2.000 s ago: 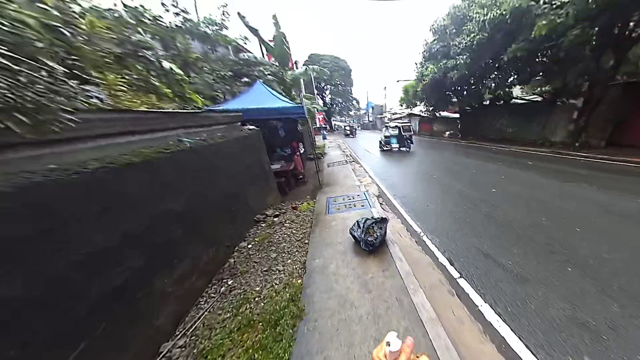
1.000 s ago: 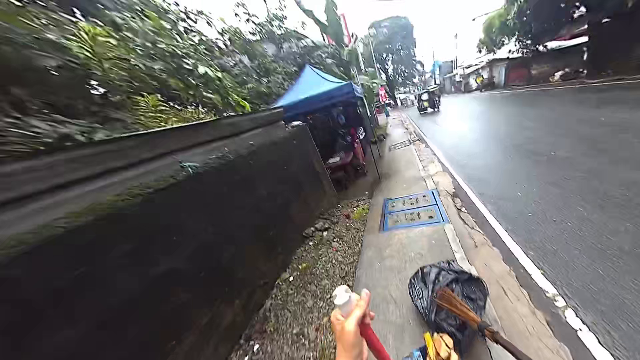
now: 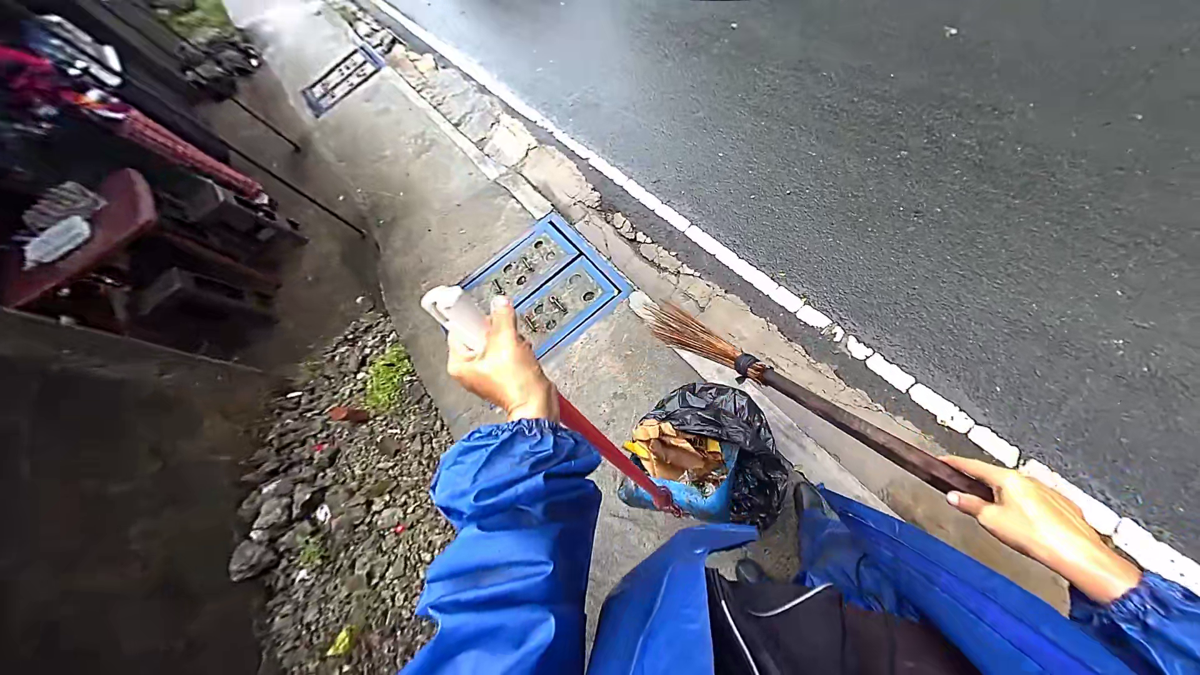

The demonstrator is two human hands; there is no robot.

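Observation:
My left hand [image 3: 502,370] is closed around the white-topped end of a red pole [image 3: 605,445], which slants down to a blue dustpan-like container [image 3: 712,504] holding brown leaves and scraps [image 3: 680,452]. A black plastic bag [image 3: 764,469] lies against that container on the pavement. On the right, my right hand [image 3: 1031,520] grips the dark wooden handle of a stick broom [image 3: 698,337]. The broom's bristles point up and left, above the bag. Whether the bristles touch the pavement is hard to tell.
Blue-framed drain covers [image 3: 562,286] are set in the concrete sidewalk [image 3: 441,197]. Loose stones [image 3: 366,497] border it on the left, beside a dark wall [image 3: 122,487] and a stall with a red table [image 3: 122,220]. A white line [image 3: 694,234] edges the road on the right.
The view has tilted down and turned sharply. The bag and drain cover are nearer. My right hand and the broom's whole handle now show; one second ago only part of the broom was in view.

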